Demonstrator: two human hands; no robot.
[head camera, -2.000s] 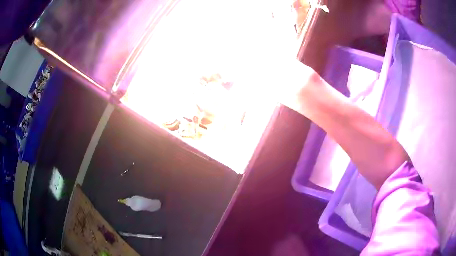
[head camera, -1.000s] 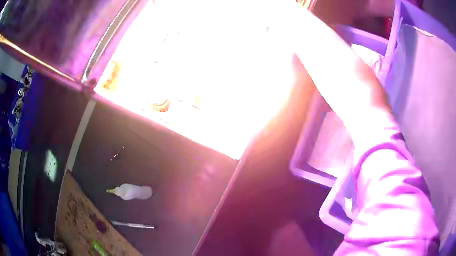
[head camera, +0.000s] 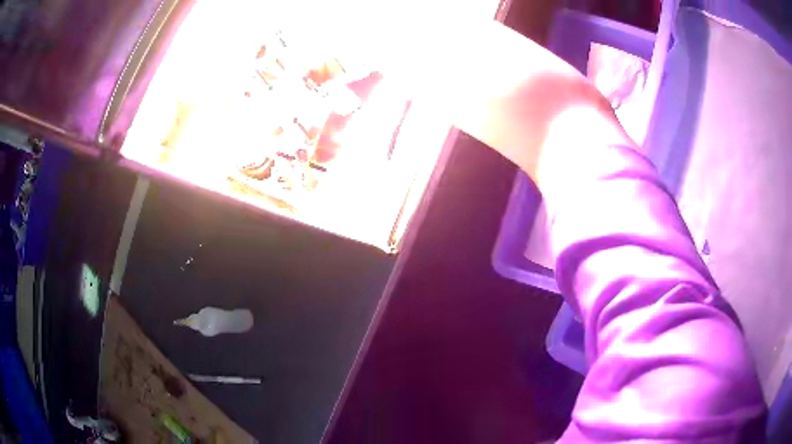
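My right forearm (head camera: 556, 108), in a pinkish-purple sleeve (head camera: 651, 295), reaches from the lower right over the near edge of a brightly lit tray or bin (head camera: 204, 139). My right hand is lost in the white glare, so its fingers and anything held cannot be made out. Small jumbled parts (head camera: 300, 156) show in the lit area, with dark and reddish edges. My left hand is not in view.
A white squeeze bottle (head camera: 224, 321) and a slim pen-like tool (head camera: 224, 379) lie on the dark bench top. A stained brown board (head camera: 143, 364) bears a green tube (head camera: 174, 427). Purple bins (head camera: 521, 273) stand at right. Part of a model (head camera: 91, 423) shows lower left.
My right arm has swung up and left, with more sleeve showing. The view has shifted, so the bench items sit further left and higher. More parts show through the glare.
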